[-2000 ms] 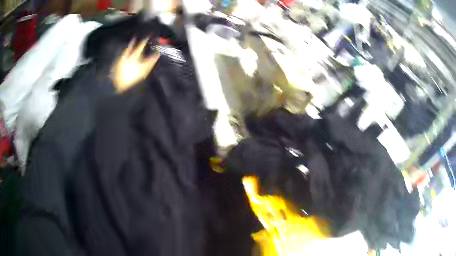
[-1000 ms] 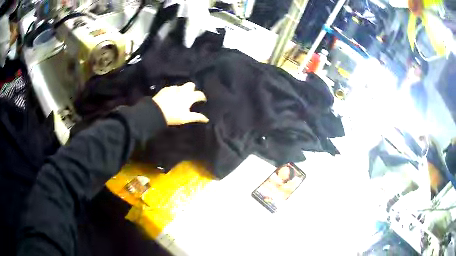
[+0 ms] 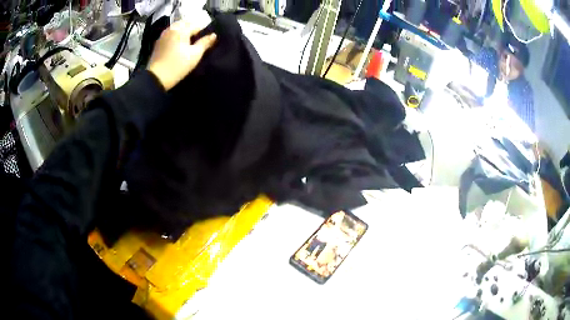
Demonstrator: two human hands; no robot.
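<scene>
A black garment panel (image 3: 250, 119) rises from a large crumpled black garment pile (image 3: 337, 134) on the white table (image 3: 387, 262). My left hand (image 3: 181, 51) reaches in from the left in a dark sleeve. It grips the panel's upper edge and holds it raised above the pile. The fingertips are partly hidden by bright glare and cloth. My right hand is not in view.
A smartphone (image 3: 329, 245) lies lit on the table. Yellow tape or wrap (image 3: 187, 262) covers the table's left edge. A sewing machine (image 3: 72, 81) stands upper left, white machine parts (image 3: 500, 284) lower right. A person (image 3: 519, 87) is at upper right.
The view has swung from the dark cloth and white cloth at left to the pile. My left hand has moved up and left from the pile, lifting black cloth.
</scene>
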